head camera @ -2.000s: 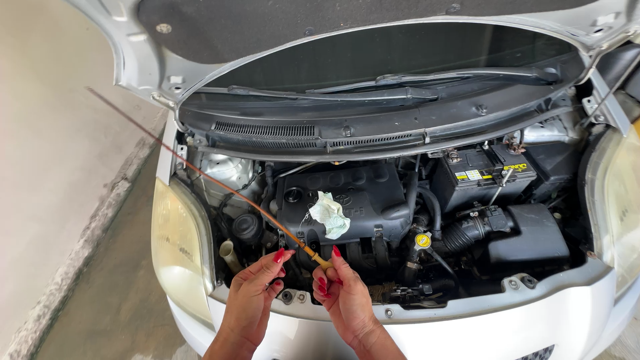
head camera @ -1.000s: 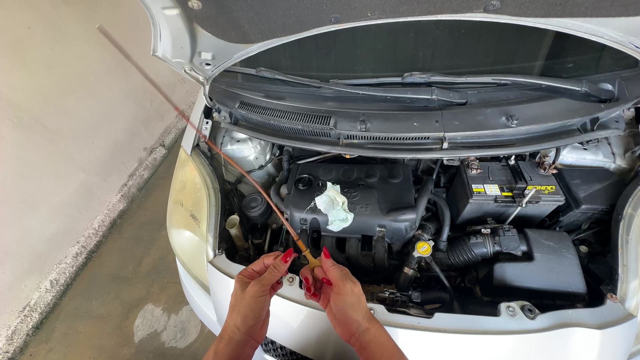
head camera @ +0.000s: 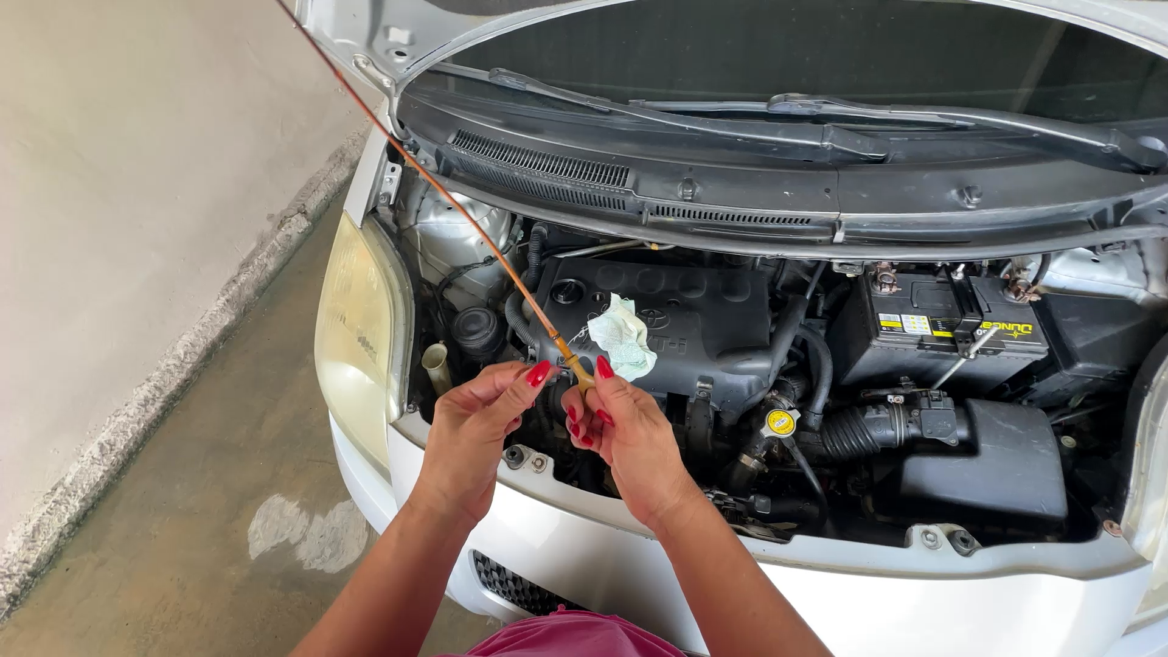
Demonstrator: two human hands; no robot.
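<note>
My right hand (head camera: 625,433) pinches the yellowish handle of an engine oil dipstick (head camera: 474,228), whose long thin brownish blade slants up to the left and leaves the view at the top. My left hand (head camera: 484,420) is just left of the handle, thumb and fingertips pressed together; whether anything lies between them I cannot tell. Behind the hands, a crumpled pale paper towel (head camera: 623,338) lies on the black plastic engine cover (head camera: 712,310). The oil filler cap (head camera: 567,291) sits on the cover's left part.
The raised hood (head camera: 347,36) stands above the engine bay. To the right are a car battery (head camera: 940,319), a black air filter box (head camera: 985,474) and a yellow-topped radiator cap (head camera: 781,422). A headlight (head camera: 360,310) and a rough wall (head camera: 137,182) are at the left.
The dipstick's far end has swung upward and now lies outside the view. Both hands stay close together at its handle end. The view has shifted a little.
</note>
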